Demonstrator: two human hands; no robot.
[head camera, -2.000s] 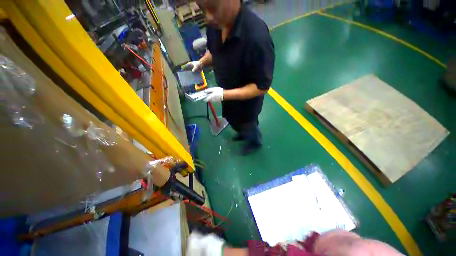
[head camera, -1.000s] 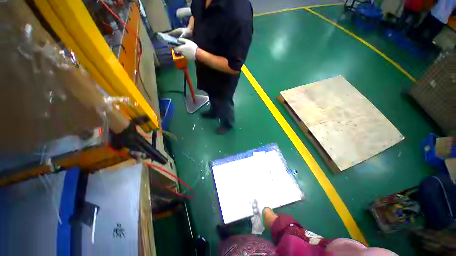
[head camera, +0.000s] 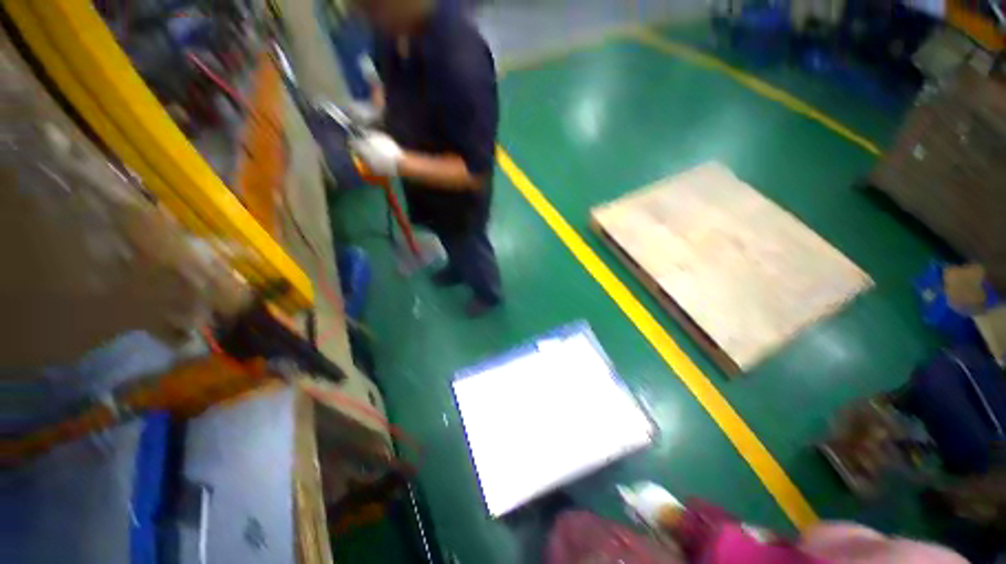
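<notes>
My right hand (head camera: 655, 505), in a whitish glove below a maroon sleeve, is at the bottom, just off the lower right edge of the white-topped floor tray (head camera: 552, 424). The hand is blurred and partly cut off from clear sight, so whether it grips anything cannot be told. The tray top is overexposed, with a blue speckled rim at its back edge; a small pale piece shows near that edge. My left hand is not in view; a maroon patch of clothing shows at the bottom.
Another person (head camera: 441, 143) in dark clothes and white gloves stands beyond the tray, by a red post. A wooden board (head camera: 734, 264) lies right, past a yellow floor line. A metal-topped table (head camera: 237, 474), yellow beam (head camera: 166, 154) and orange rail are left. Bins and boxes are at far right.
My right hand has moved from the tray's lower edge to the right, off the tray. Earlier it was near the table at lower left. The view has shifted; the other person still stands by the post.
</notes>
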